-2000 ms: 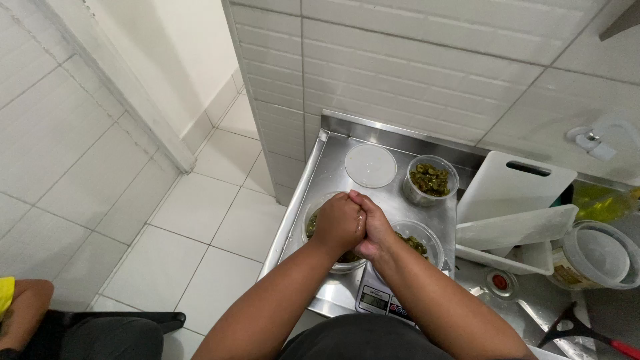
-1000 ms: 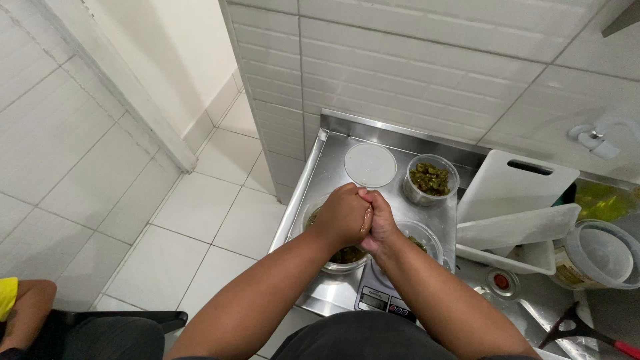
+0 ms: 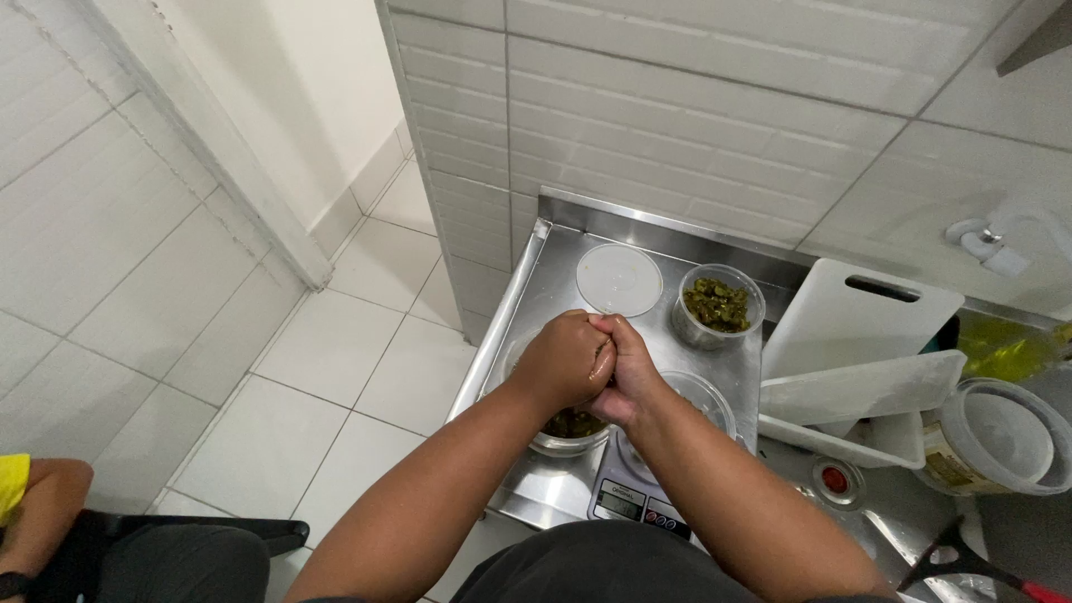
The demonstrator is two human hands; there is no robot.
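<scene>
My left hand (image 3: 563, 360) and my right hand (image 3: 624, 368) are pressed together, fingers closed and wet, above a clear plastic tub (image 3: 568, 444) of dark green chopped food. Whatever may lie between the palms is hidden. Right of the hands, a second round clear tub (image 3: 716, 398) stands on a digital kitchen scale (image 3: 618, 500), partly behind my right wrist. Farther back, a third clear tub (image 3: 718, 306) holds green chopped pieces. Beside it a round translucent lid (image 3: 620, 280) lies flat on the steel counter (image 3: 544, 280).
White cutting boards (image 3: 863, 314) lean in a white plastic tray (image 3: 896, 448) on the right. Near them are a large clear bucket (image 3: 997, 435), a bottle of yellow liquid (image 3: 1005, 347), a sink drain (image 3: 836, 480) and a red-handled tool (image 3: 980, 565). A seated person's arm (image 3: 50, 502) shows at lower left.
</scene>
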